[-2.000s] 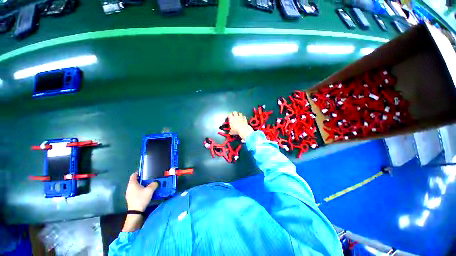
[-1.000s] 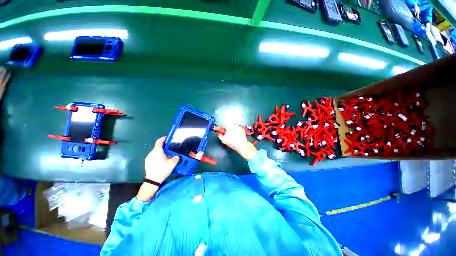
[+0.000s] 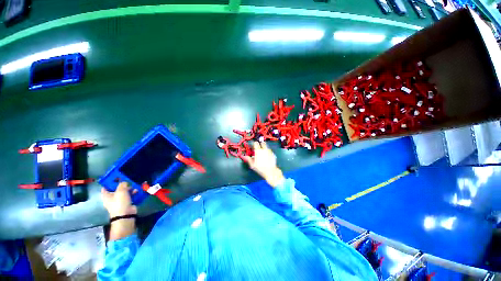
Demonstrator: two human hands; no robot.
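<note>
My left hand (image 3: 119,203) holds the lower end of a blue handheld device (image 3: 148,160), which lies tilted on the green bench. Two red spring clamps (image 3: 190,163) sit on its right long side. My right hand (image 3: 263,160) is at the near left edge of the loose clamp pile (image 3: 283,129), fingers on a red clamp. Whether it grips the clamp is hard to tell. A clamped device (image 3: 53,173) with red clamps on both long sides lies at the left.
An open cardboard box (image 3: 351,123) of red clamps lies at the right. An unclamped blue device (image 3: 56,71) lies at the back left. A waste carton (image 3: 38,260) with clear film is below the bench. A wire rack (image 3: 406,263) with red clamps shows at the lower right.
The held device has turned clockwise and now bears a second clamp on its right side. My right hand has gone from beside the device back to the pile.
</note>
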